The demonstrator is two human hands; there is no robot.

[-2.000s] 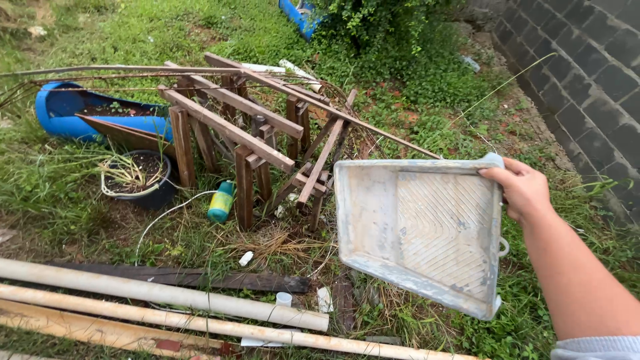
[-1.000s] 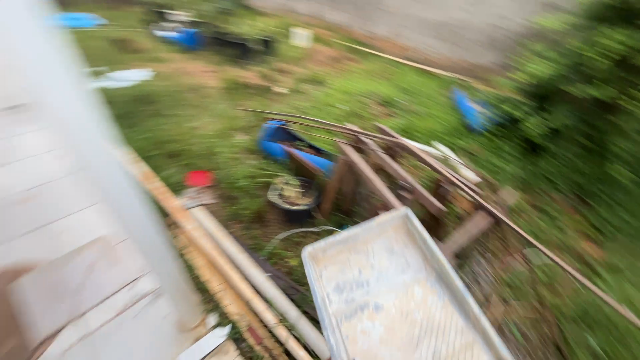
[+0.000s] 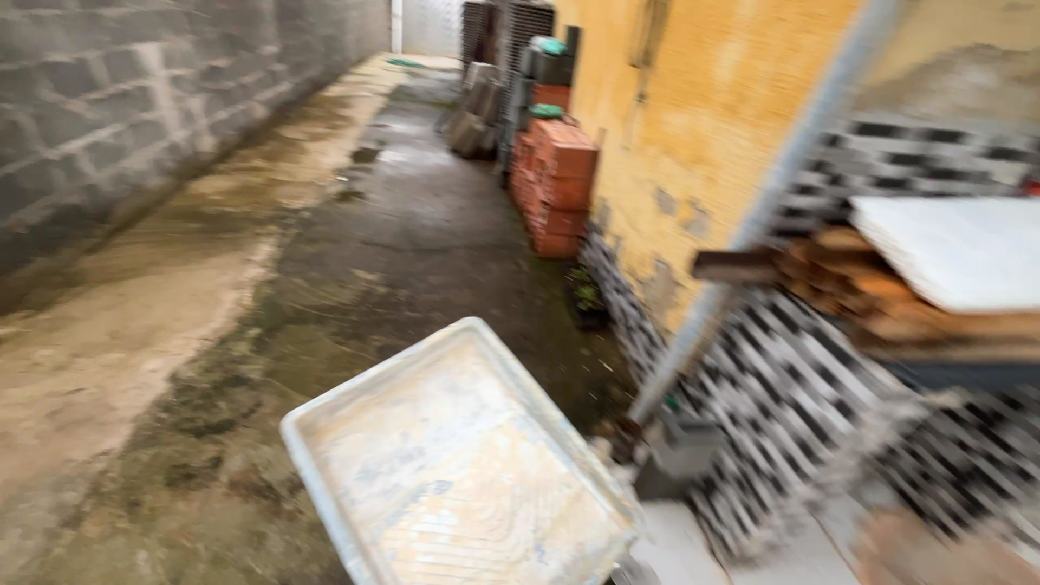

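A paint roller tray (image 3: 463,471), whitish and stained with dried paint, reaches up from the bottom middle of the head view, tilted, with its ribbed part toward the lower edge. Neither my left hand nor my right hand can be seen, so what holds the tray is hidden below the frame. Behind the tray lies a damp, mossy concrete path (image 3: 406,244).
A grey block wall (image 3: 162,89) runs along the left. Red hollow bricks (image 3: 561,179) stand stacked against a yellow wall (image 3: 691,106). At right, a slanted pipe (image 3: 764,195), a grey container (image 3: 678,455) and a white board (image 3: 959,252) on stacked wood.
The view has swung from the grassy yard to the path beside the yellow wall. The tray has stayed in view; my right hand, on its rim two seconds ago, is out of sight.
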